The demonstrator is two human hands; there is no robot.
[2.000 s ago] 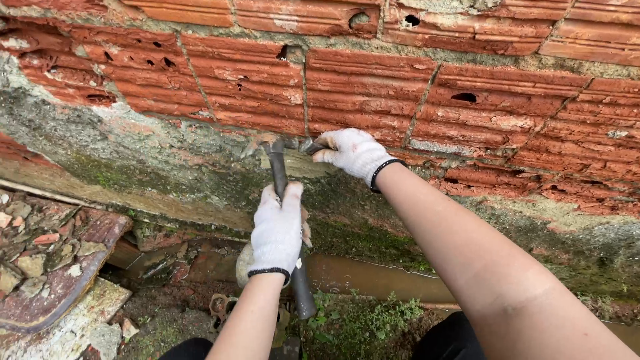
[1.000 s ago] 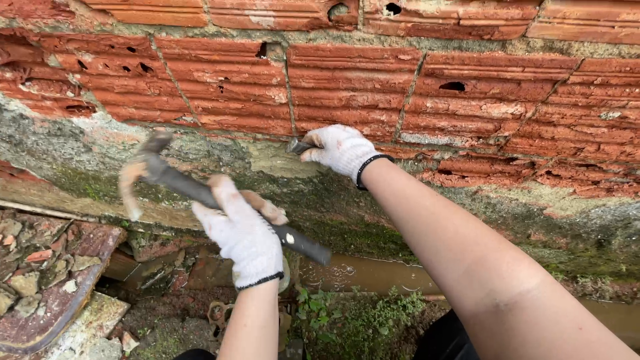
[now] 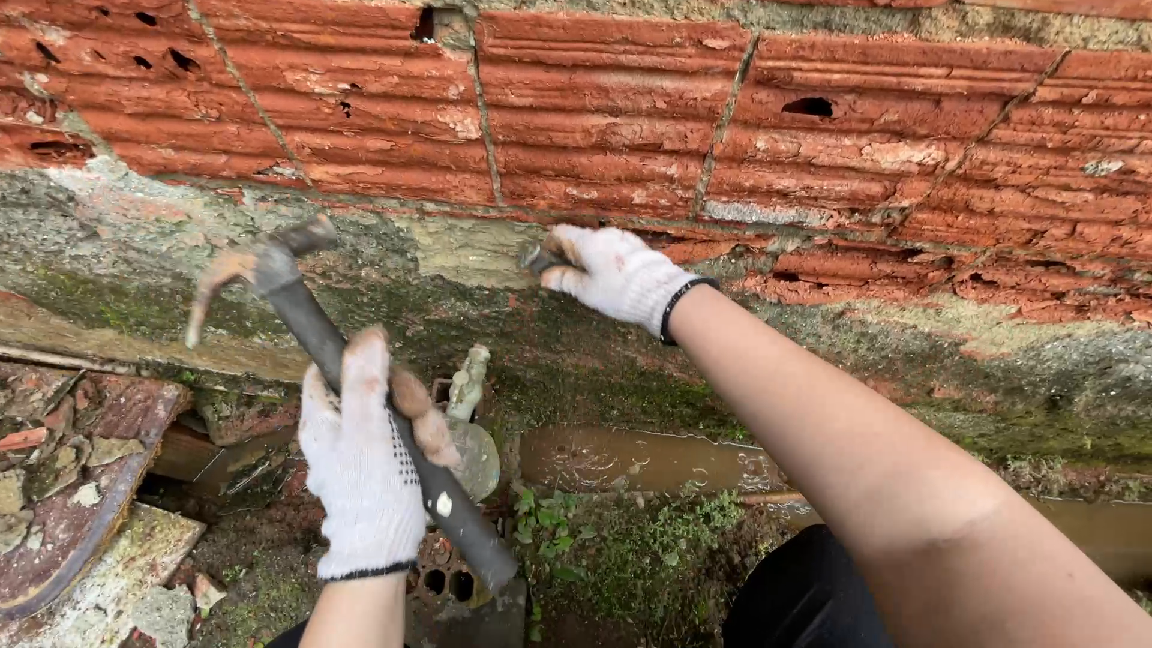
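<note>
My left hand, in a white knitted glove with soiled fingertips, grips the dark handle of a claw hammer. The hammer's head is up and to the left, off the wall. My right hand, gloved the same way, is closed around a short dark metal tool, perhaps a chisel; most of it is hidden by the fingers. That hand is at the mortar band just under the red hollow clay bricks of the wall.
A trowel with a mortar-caked handle stands below the wall, near a hollow brick. Muddy water lies in a channel along the wall's foot, with green plants before it. Rubble lies on a worn board at the left.
The hammer was upright close beside my right hand two seconds ago; my left hand has since swung it away to the left. My right hand still holds the dark tool at the wall.
</note>
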